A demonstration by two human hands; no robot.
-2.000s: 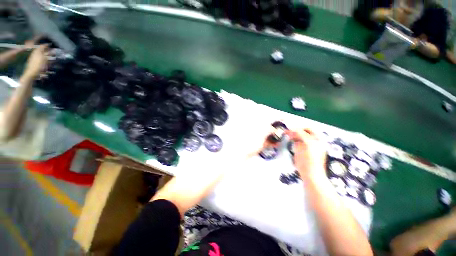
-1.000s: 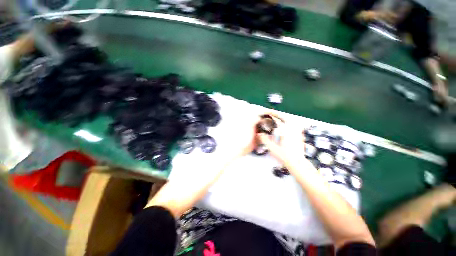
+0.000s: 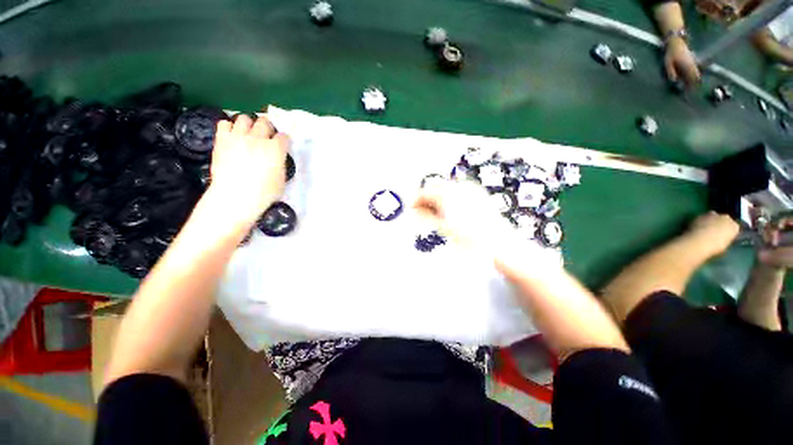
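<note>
My left hand [image 3: 250, 161] reaches onto the right edge of the heap of black round housings [image 3: 139, 169]; its fingertips are bent over the discs and their grip is hidden. My right hand [image 3: 452, 213] is blurred over the middle of the white cloth [image 3: 322, 278]; what its fingers hold cannot be made out. A ring with a pale square insert [image 3: 386, 205] lies flat on the cloth between my hands. A small patch of tiny black clips [image 3: 429, 241] lies just below my right fingers. Ring-and-insert subassemblies [image 3: 527, 193] are clustered right of my right hand.
The green conveyor belt [image 3: 261, 65] runs behind the cloth with scattered pale inserts [image 3: 374, 100] and a dark cup-like piece [image 3: 450, 56]. A cardboard box [image 3: 235, 382] stands below left. A neighbour's arm [image 3: 669, 261] reaches towards a black fixture [image 3: 739, 181] at right.
My hands have moved apart from the middle of the cloth; the left has gone to the heap. The ring with the pale insert now shows between them. The camera view has shifted.
</note>
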